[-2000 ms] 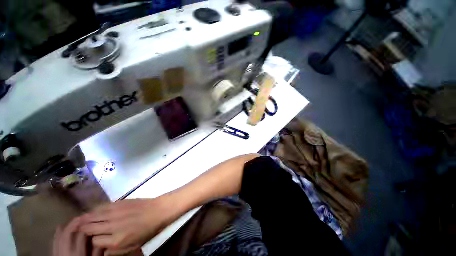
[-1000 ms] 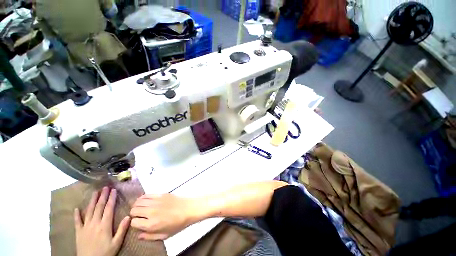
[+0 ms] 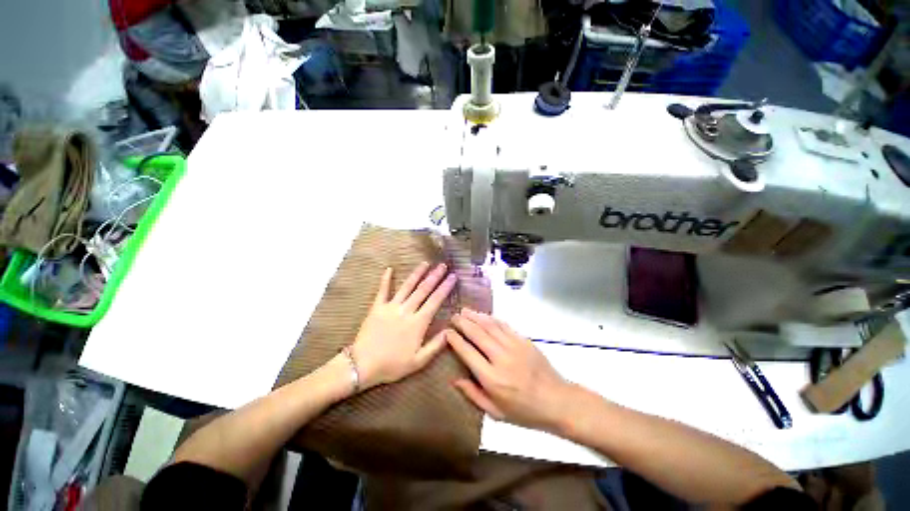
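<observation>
A finely striped brown fabric panel [image 3: 339, 329] lies on the white sewing table, its upper right part at the needle area [image 3: 481, 267] of the white "brother" sewing machine [image 3: 589, 205]. My left hand [image 3: 394, 334] lies flat on the panel with fingers spread, pointing to the presser foot. My right hand [image 3: 509, 369] rests on the panel's right edge, fingertips close to my left thumb. Neither hand visibly grips the cloth. The needle tip is too small to make out.
Right on the table are dark snips [image 3: 758, 384] and black scissors [image 3: 866, 397] under a tan strip [image 3: 856, 369]. A phone-like dark rectangle [image 3: 662, 285] lies on the machine bed. Left are a green basket [image 3: 150, 225] and a crate [image 3: 100, 439]. Brown cloth hangs below the table edge.
The view has swung left, bringing the green basket in. Both hands stay on the panel; my left hand now lies nearer the needle, with my right hand beside it.
</observation>
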